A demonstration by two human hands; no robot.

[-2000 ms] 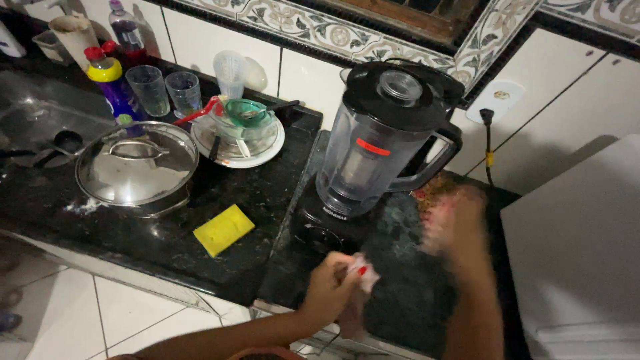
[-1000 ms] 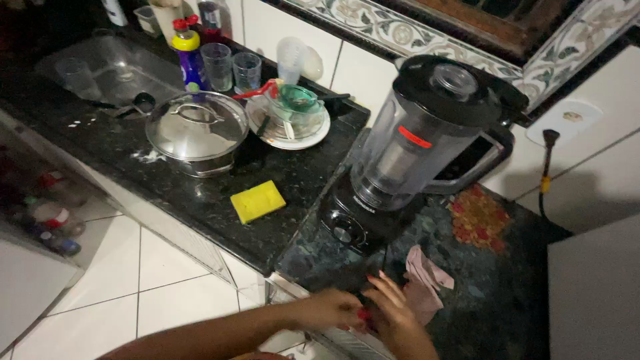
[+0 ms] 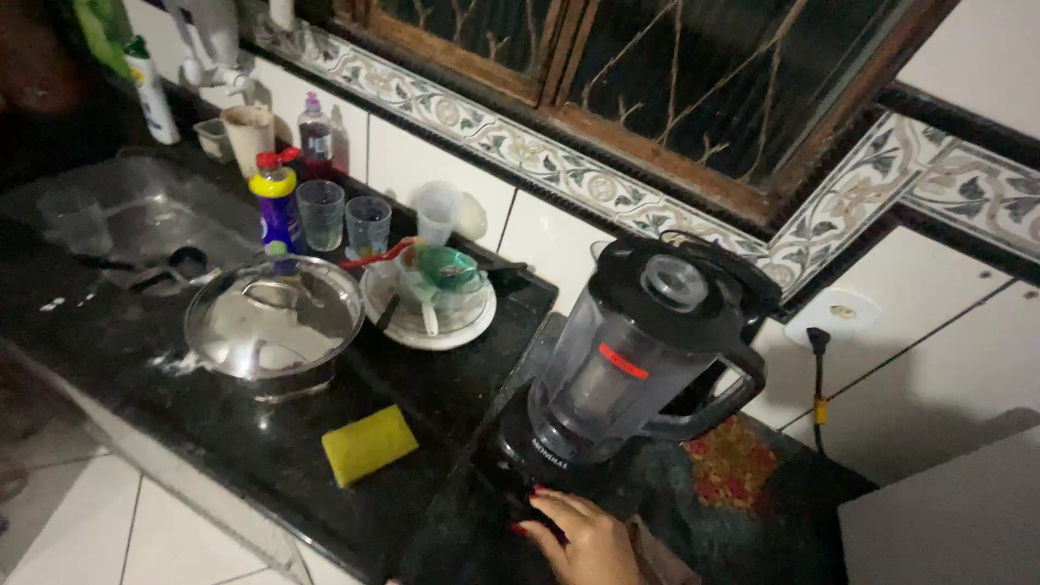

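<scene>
A blender with a black base, black lid and clear jug [image 3: 626,357] stands upright on the dark stone counter. At the lower front of its base is my right hand [image 3: 581,536], thumb and fingers apart, fingertips close to the dark controls; whether they touch is unclear. A pink cloth [image 3: 662,556] lies beside and partly behind this hand. My left hand is not in view. To the left of the blender lies a yellow sponge [image 3: 370,444]. A frying pan with a glass-and-metal lid [image 3: 275,321] sits farther left.
Stacked plates [image 3: 463,329] hold a green strainer and utensils. Behind are glass tumblers [image 3: 322,218], a purple bottle [image 3: 279,207] and a soap bottle [image 3: 315,134]. A steel sink [image 3: 162,211] is at left. A red-and-yellow mat [image 3: 731,465] and a plugged-in cord [image 3: 819,390] are at right.
My two hands were together near the counter's front edge; now my right hand is at the blender base and my left hand has left the view. The view has tilted up.
</scene>
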